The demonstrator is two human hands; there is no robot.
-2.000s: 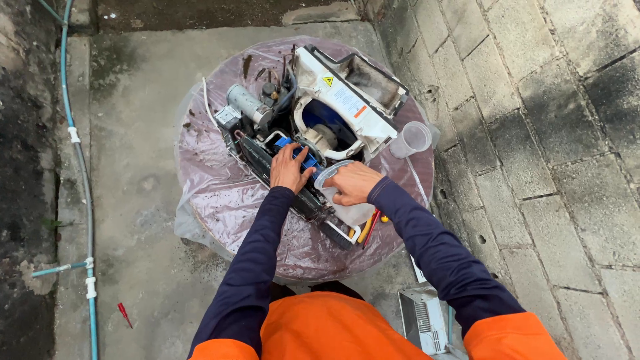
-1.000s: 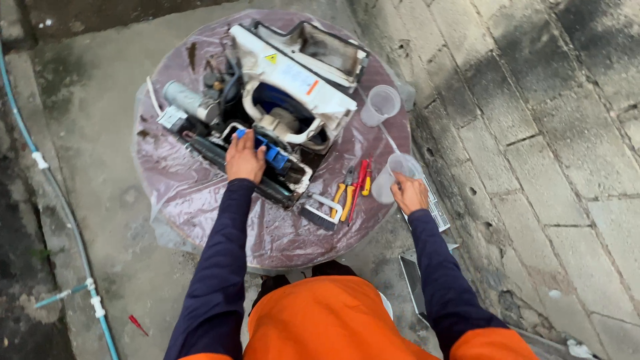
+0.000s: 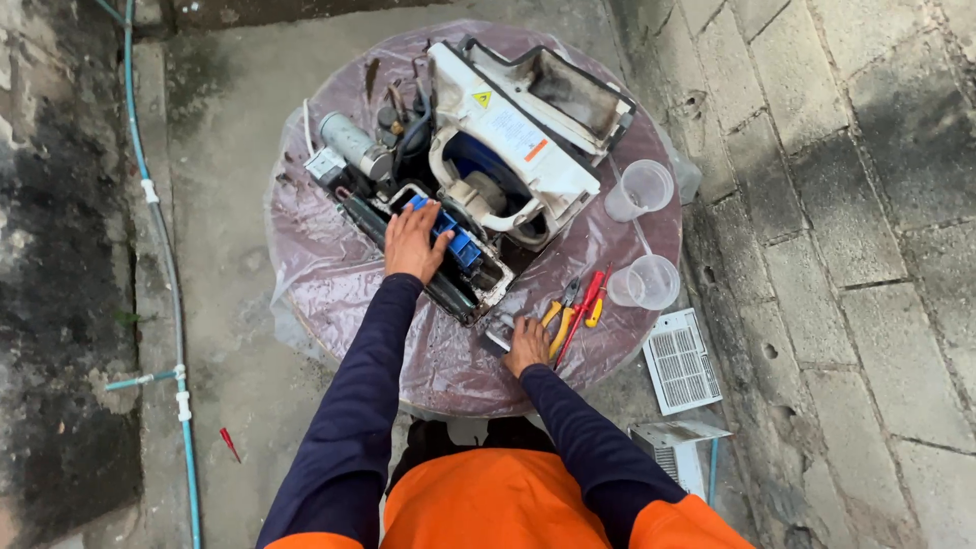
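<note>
An opened appliance with a white plastic housing (image 3: pixel 507 130) lies on a round table covered in clear plastic sheet. My left hand (image 3: pixel 412 242) rests with spread fingers on the blue plastic part (image 3: pixel 461 248) set in its lower section. A metal cylinder (image 3: pixel 354 145) is at its upper left. My right hand (image 3: pixel 528 345) is at a small grey brush-like piece with a pale handle (image 3: pixel 498 333), near the table's front; its fingertips are partly hidden, so its grip is unclear. Beside it lie yellow-handled pliers (image 3: pixel 563 326), a red screwdriver (image 3: pixel 583 309) and a yellow-and-red screwdriver (image 3: pixel 597 305).
Two clear plastic cups (image 3: pixel 644 282) stand at the table's right side. White vented panels (image 3: pixel 682 362) are on the ground at the lower right, by a block wall (image 3: pixel 808 259). A blue pipe (image 3: pixel 187 457) runs along the left; a red screwdriver (image 3: pixel 229 444) lies on the concrete floor.
My right hand has let go of the clear cup, which now stands at the table's right, and has moved left to the small grey piece. My left hand stays at the blue part.
</note>
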